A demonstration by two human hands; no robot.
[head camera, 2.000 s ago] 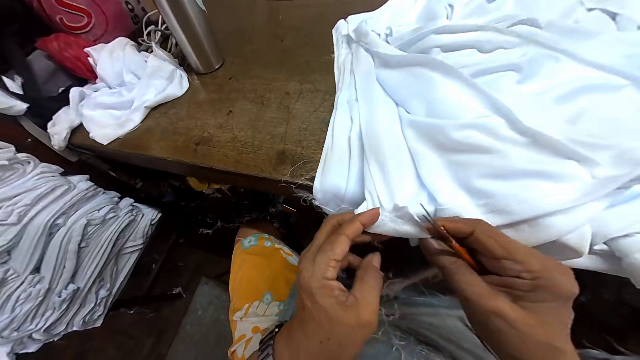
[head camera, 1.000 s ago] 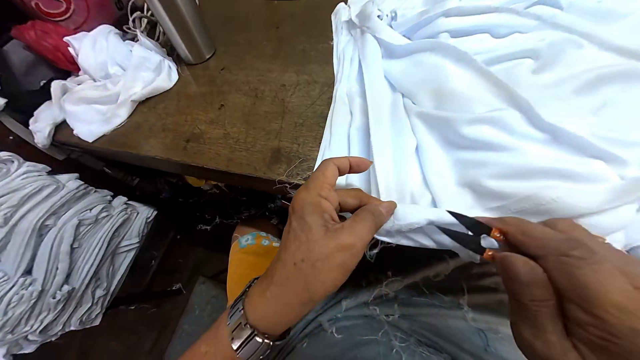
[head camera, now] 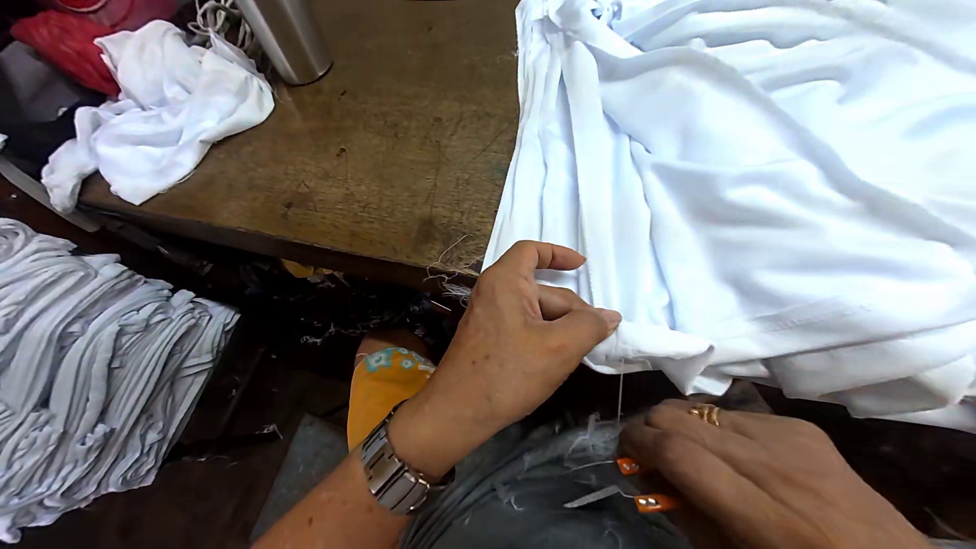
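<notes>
White fabric (head camera: 747, 198) lies in folds over the wooden table and hangs past its front edge. My left hand (head camera: 526, 343), with a metal watch at the wrist, pinches the fabric's edge between thumb and finger. Below that edge, my right hand (head camera: 747, 473) holds thread snips (head camera: 648, 502) with orange parts, their blades pointing left and apart from the fabric. A thin white thread (head camera: 620, 393) runs down from the fabric edge to my right hand. Whether the right fingers grip the thread is hard to tell.
A crumpled white cloth (head camera: 179, 114) and a steel bottle (head camera: 286, 38) stand on the wooden table (head camera: 366, 152) at the upper left. A stack of folded white fabric (head camera: 91, 366) is at the lower left. Loose threads cling to the table edge and the grey clothing on my lap.
My right hand and the snips have moved down from the fabric edge, where the blades were a second ago. My left hand still holds the edge. A thread now stretches below it.
</notes>
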